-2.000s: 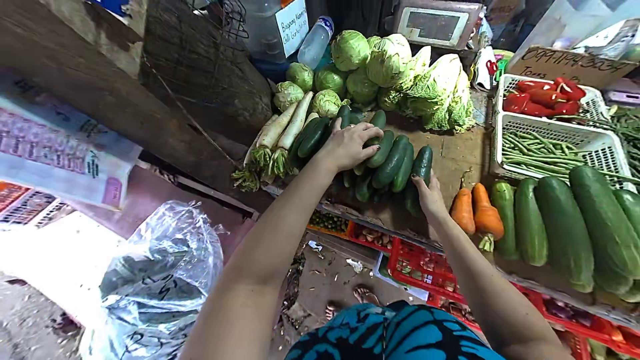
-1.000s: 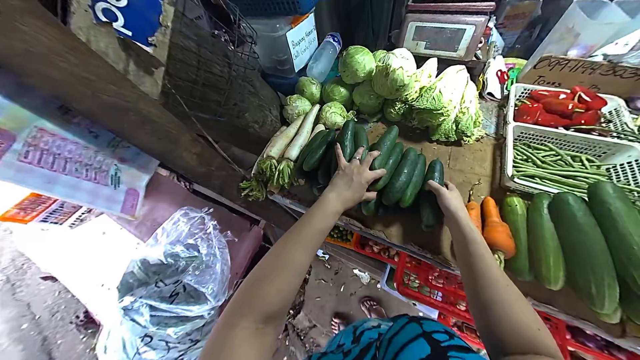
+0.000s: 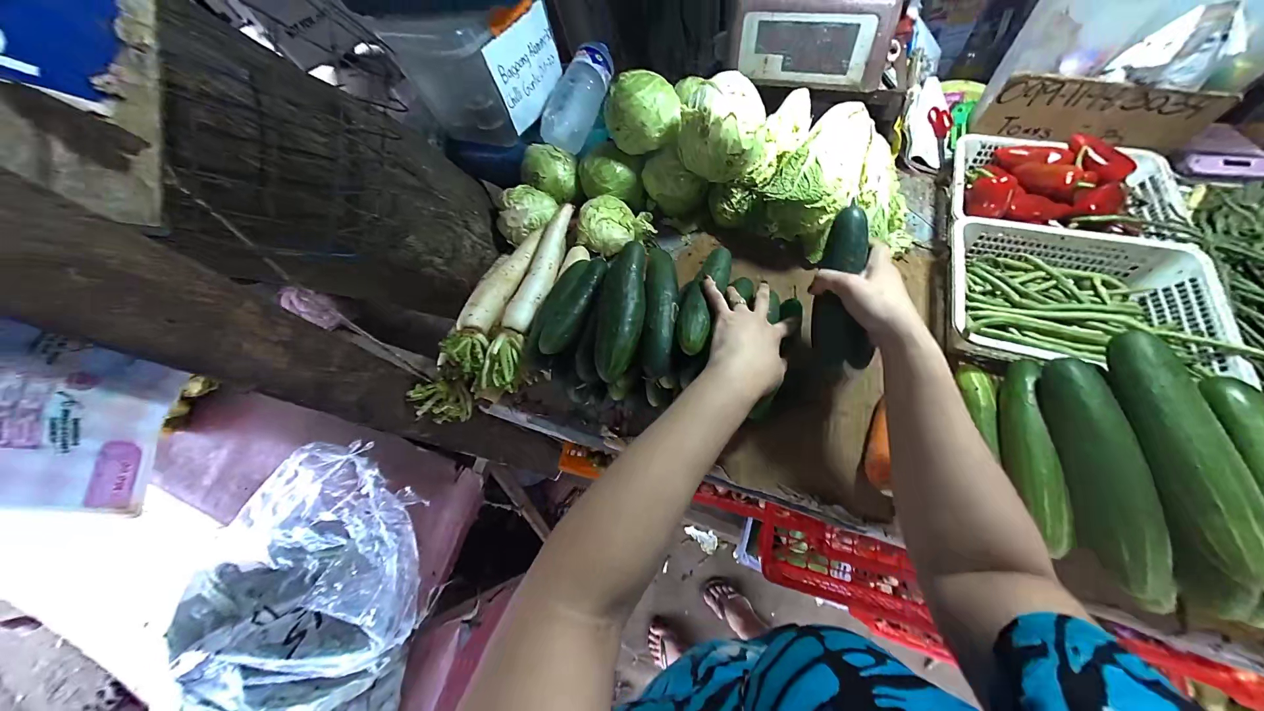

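My right hand (image 3: pixel 871 294) is closed around a dark green cucumber (image 3: pixel 846 242), held upright near the napa cabbages (image 3: pixel 839 163). My left hand (image 3: pixel 743 341) lies with spread fingers on the right end of a row of cucumbers (image 3: pixel 621 311); whether it grips one of them cannot be told. White radishes (image 3: pixel 538 272) with green tops lie against the left end of the row. Round cabbages (image 3: pixel 642 112) are piled behind it. Part of a carrot (image 3: pixel 877 449) shows behind my right forearm, beside several large green gourds or cucumbers (image 3: pixel 1104 479).
At the right are white plastic baskets with red bell peppers (image 3: pixel 1052 180) and long green beans (image 3: pixel 1047 306). A scale (image 3: pixel 812 44) and a plastic bottle (image 3: pixel 578 97) stand behind. Red crates (image 3: pixel 839 563) are below the table edge. A clear plastic bag (image 3: pixel 306 573) is at lower left.
My right hand has moved from the right end of the cucumber row toward the napa cabbages and now holds a cucumber up. My left hand remains over the row, at its right part.
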